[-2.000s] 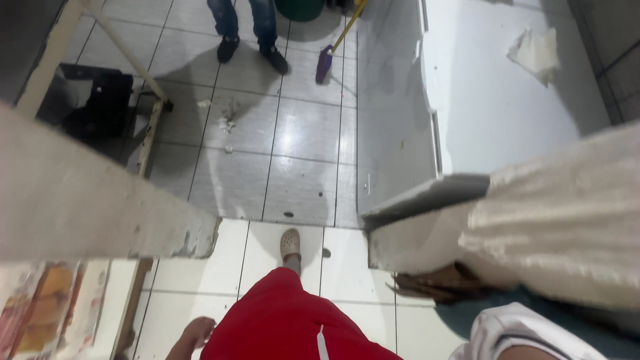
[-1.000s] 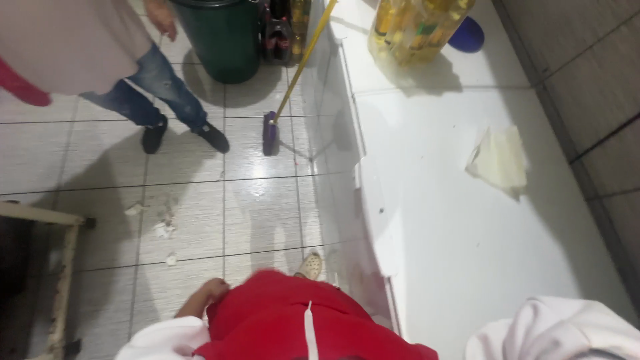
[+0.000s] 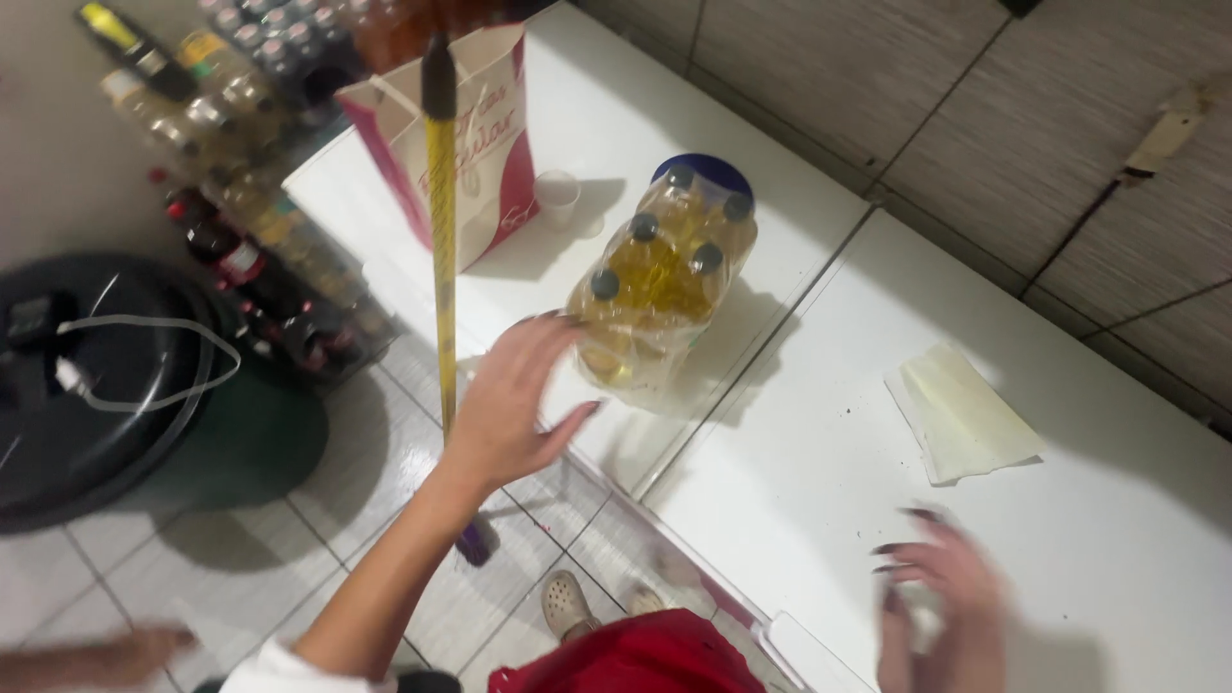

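Observation:
My left hand (image 3: 520,404) has its fingers spread, beside a plastic-wrapped pack of bottles of yellow liquid (image 3: 654,289) with dark caps; whether it touches the wrap I cannot tell. My right hand (image 3: 938,597), blurred, hovers over the white freezer-like top (image 3: 799,491) with nothing visible in it. A folded pale paper (image 3: 962,414) lies above that hand. The yellow handle of a broom (image 3: 443,269) leans at the edge, left of my left hand. Behind the handle stand a paper bag (image 3: 486,144) and a translucent plastic cup (image 3: 557,195).
A green bin with a black lid (image 3: 106,385) stands on the tiled floor at left, a cable on its lid. Packs of soft drink bottles (image 3: 241,260) are behind it. Another person's hand (image 3: 115,659) shows at lower left. A tiled wall (image 3: 943,96) runs along the back.
The view has swung toward the white top. My hands are now above it, the left one beside the bottle pack. Paper bag and cup have come into view.

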